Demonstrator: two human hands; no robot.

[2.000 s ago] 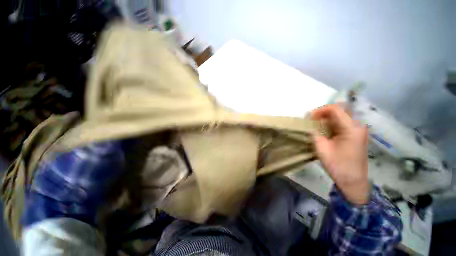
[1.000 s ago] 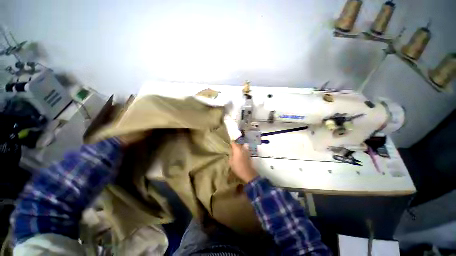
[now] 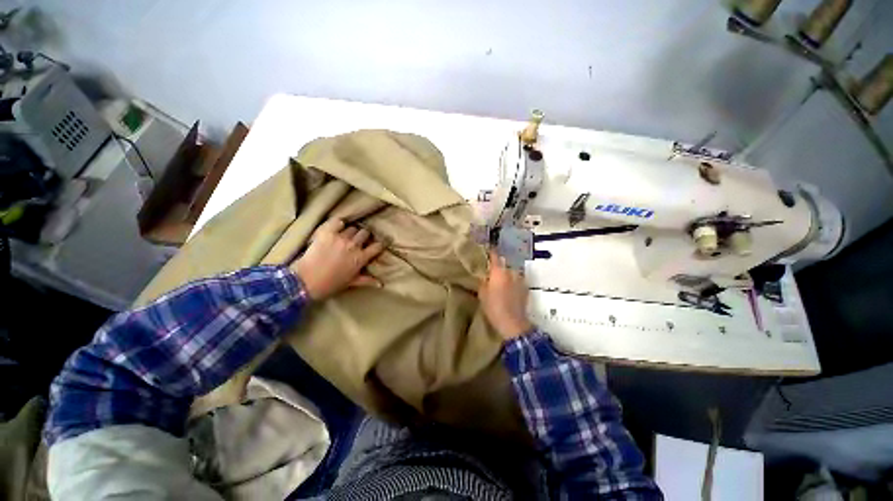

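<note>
The khaki garment piece (image 3: 392,323) lies bunched over the left part of the sewing table and hangs over its front edge towards my lap. Its right edge is at the needle end of the white JUKI sewing machine (image 3: 627,201). My left hand (image 3: 338,259) lies on the cloth with fingers spread and bent, pressing its folds. My right hand (image 3: 505,296) is at the cloth's right edge, just in front of the machine's left end, with its fingertips on the cloth. The needle and presser foot cannot be made out.
Dark snips (image 3: 703,300) lie right on the white table (image 3: 627,338), near a pink slim thing (image 3: 754,309). Thread cones (image 3: 825,22) stand on a rack upper right. A brown cardboard box (image 3: 186,186) and another machine (image 3: 61,117) are at left. Pale cloth (image 3: 269,440) lies below.
The khaki cloth, held up and stretched before, now lies on the table at the machine. My left hand has come out from under the cloth and rests on top. The view has shifted.
</note>
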